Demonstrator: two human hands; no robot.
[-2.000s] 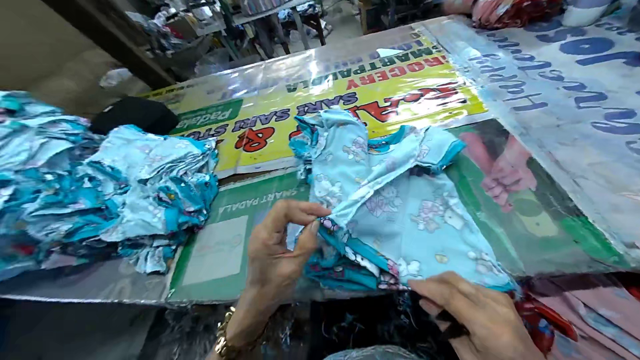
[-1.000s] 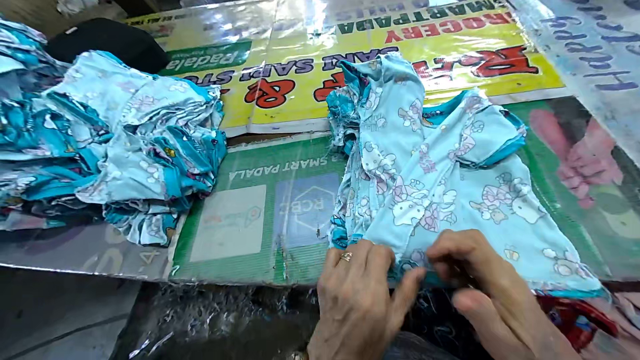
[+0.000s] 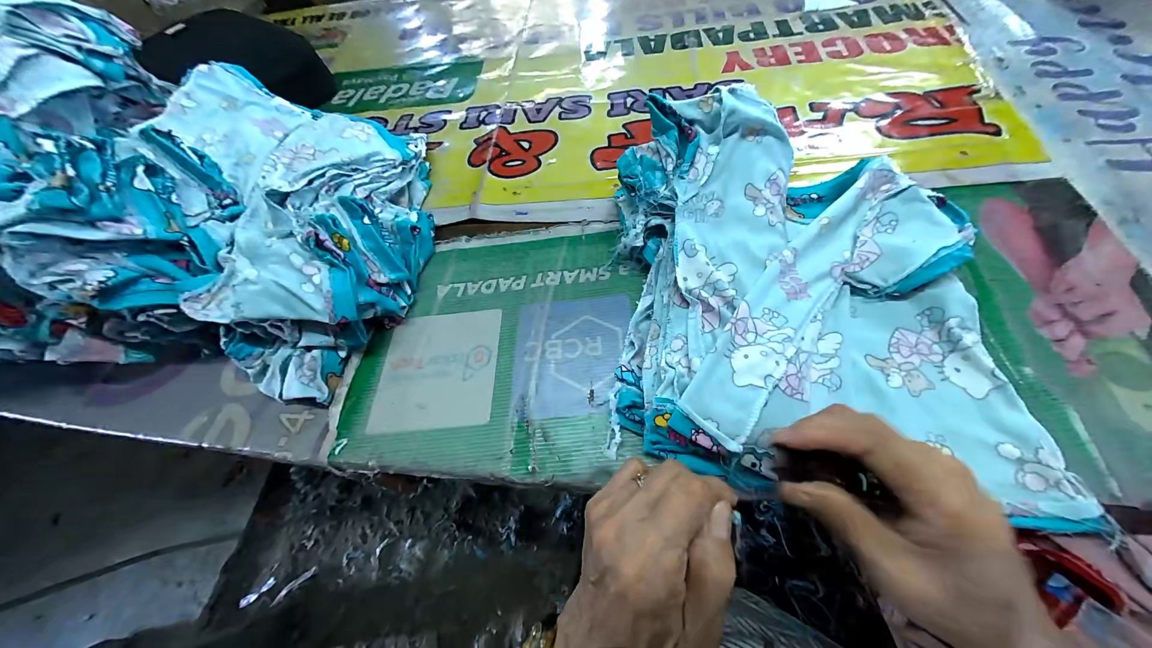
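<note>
A stack of light-blue children's garments (image 3: 783, 315) with a cartoon print lies on the table, short sleeves toward the far side and teal fabric showing at the edges. My left hand (image 3: 652, 549) is at the near table edge, its fingers pinched at the stack's lower hem; the fingertips partly hide what they pinch. Close to its right, my right hand (image 3: 918, 513) curls around a small dark object (image 3: 837, 477) over the hem. That object is blurred and mostly covered by the fingers, so its kind is unclear.
A large heap of similar light-blue and teal garments (image 3: 270, 180) sits at the left, with a black cap (image 3: 238, 54) behind it. Printed plastic banners (image 3: 540, 243) cover the table. Red and pink cloth (image 3: 1071, 576) lies at the lower right.
My left hand has let go of the folded edge it lifted two seconds ago and moved down to the near hem. That flap now lies flat. The view has shifted closer.
</note>
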